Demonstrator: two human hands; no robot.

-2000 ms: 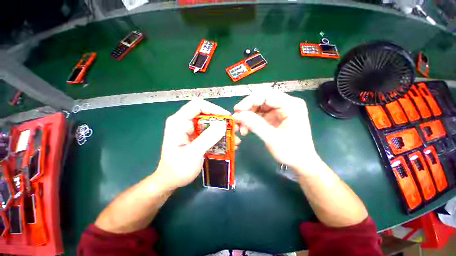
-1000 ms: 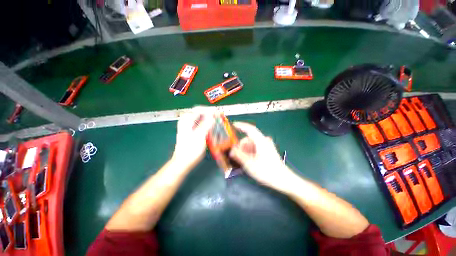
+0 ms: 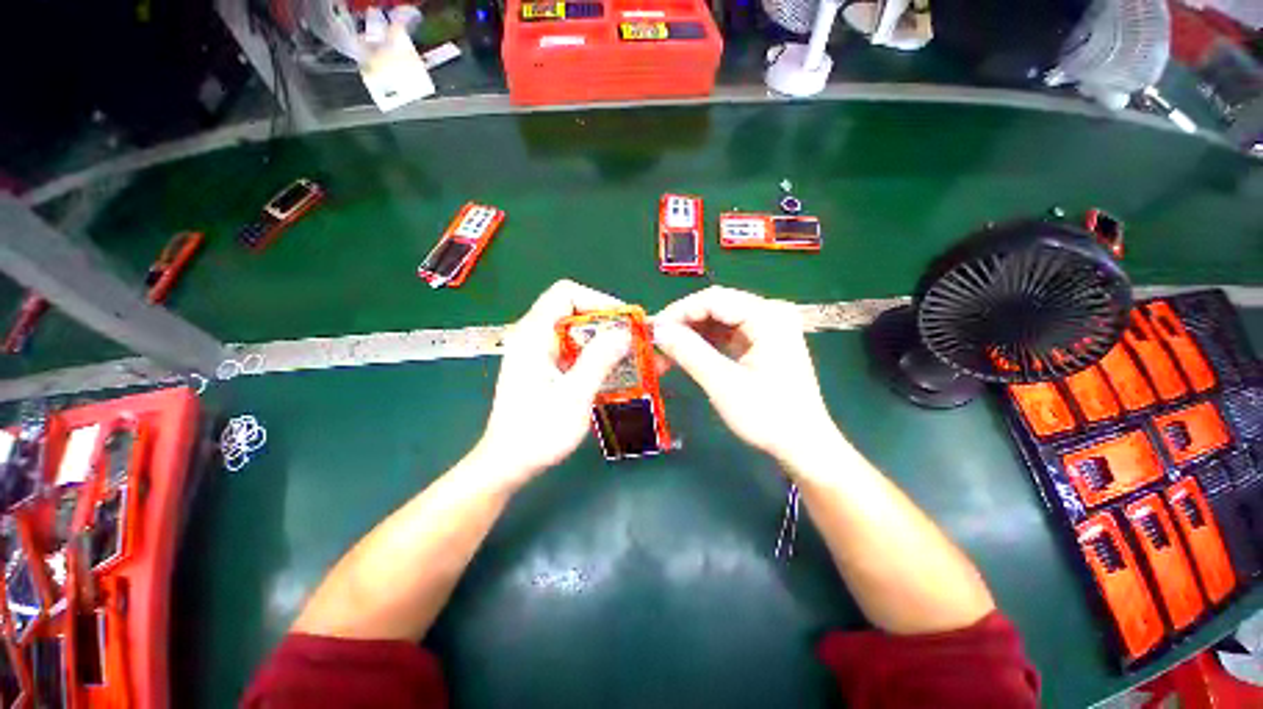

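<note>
My left hand (image 3: pixel 554 381) holds an orange-rimmed phone unit (image 3: pixel 630 402) over the green bench, its dark screen end toward me and its pale board end away, with the thumb on the board. My right hand (image 3: pixel 741 367) is at the phone's upper right edge, thumb and finger pinched together there; whether a small part is between them cannot be seen. Thin tweezers (image 3: pixel 788 521) show beside my right wrist.
A black fan (image 3: pixel 1025 301) and a black tray (image 3: pixel 1060 478) of orange housings stand at right. A red bin (image 3: pixel 169 478) of phones is at left, near white rings (image 3: pixel 241 441). Phones such as this one (image 3: pixel 463 245) lie on the belt, before a red box (image 3: pixel 610 69).
The phone was tilted and blurred one second ago; now it is held flat and upright in view. The belt phones have moved left, and another phone has turned upright on the belt.
</note>
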